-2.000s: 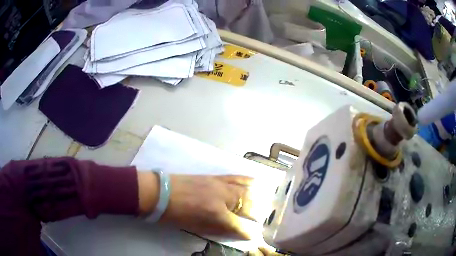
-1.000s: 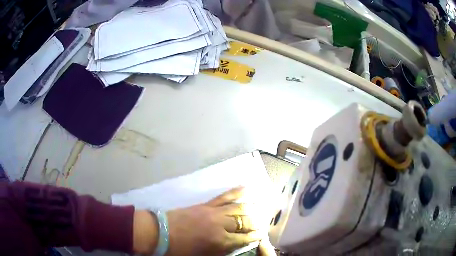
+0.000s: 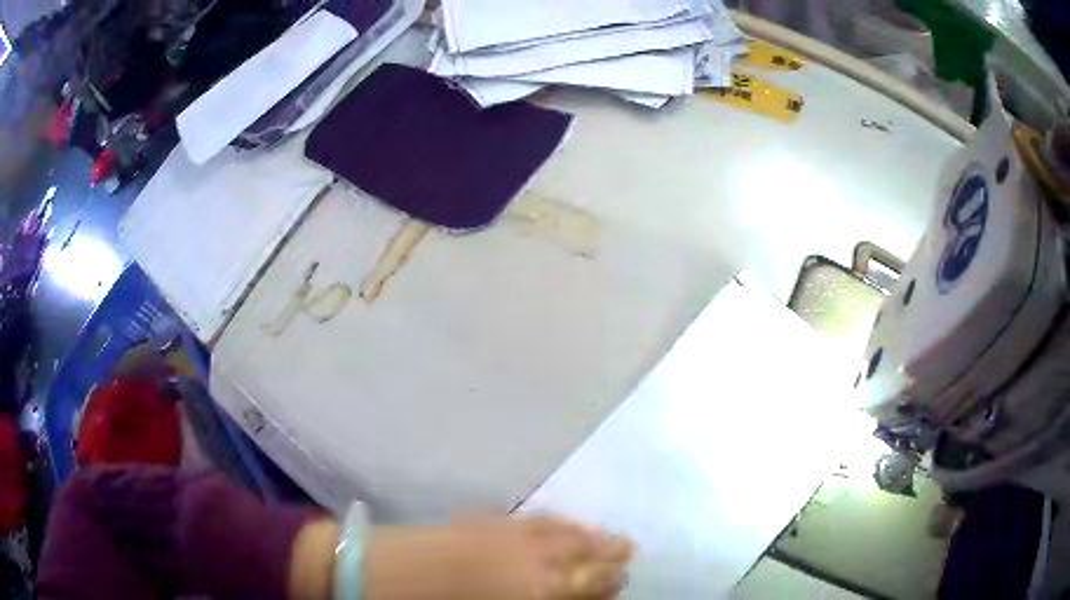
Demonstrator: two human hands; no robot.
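Note:
A white panel [image 3: 704, 434] lies slantwise on the table, its right side brightly lit beside the needle area. My left hand [image 3: 540, 560] is at its near left edge, fingers curled together over the edge; the thumb is hidden. The sewing machine head [image 3: 974, 281] stands at the right, with the small metal presser foot parts [image 3: 898, 451] under it. A dark purple piece [image 3: 995, 545] shows at the lower right, below the head. A small skin-toned patch beside it may be a fingertip of my right hand; the rest is not visible.
A dark purple panel [image 3: 440, 147] lies at the upper left of the table. Behind it are a stack of white panels [image 3: 563, 29], a smaller pile [image 3: 268, 88] and yellow tape [image 3: 763, 96]. A blue basket [image 3: 88, 340] with a red item [image 3: 129, 424] is at the left.
The view has shifted left and down. The white panel is turned and more exposed. My left hand has moved back from the needle area to the panel's near left edge.

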